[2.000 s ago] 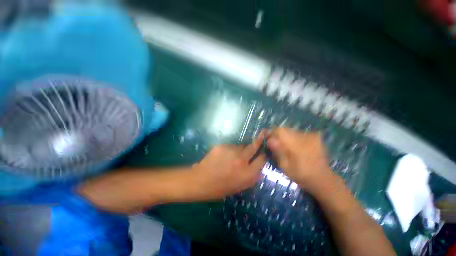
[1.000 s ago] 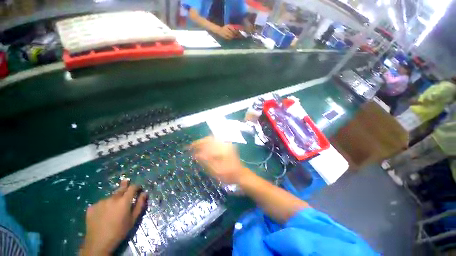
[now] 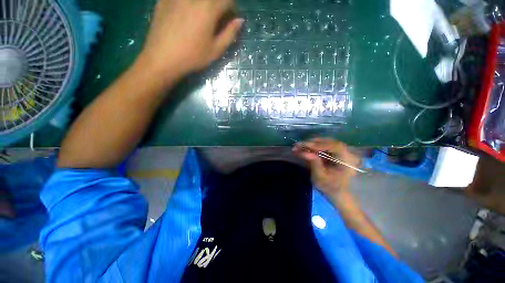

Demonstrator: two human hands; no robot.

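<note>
The clear blister tray [image 3: 282, 83] lies on the glossy green bench, its grid of pockets bright with glare along the near rows. My left hand [image 3: 191, 33] reaches over the tray's far left side, thumb apart; its fingertips are cut off by the top edge, so what they do is hidden. My right hand [image 3: 332, 163] is at the bench's near edge, below the tray, holding thin metal tweezers [image 3: 340, 161] that point to the right and slightly down. Small dark or silvery specks show in the tray's far rows.
A light blue desk fan [image 3: 33, 66] stands at the left. At the right are a white paper [image 3: 415, 22], a looped cable [image 3: 404, 91] and a red bin [image 3: 487, 105] with clear plastic. A white block [image 3: 454, 167] and a blue object [image 3: 401, 161] are by the near edge.
The view has swung down and back to the left. My right hand has moved from above the tray to the bench's near edge. My left hand now reaches to the far side.
</note>
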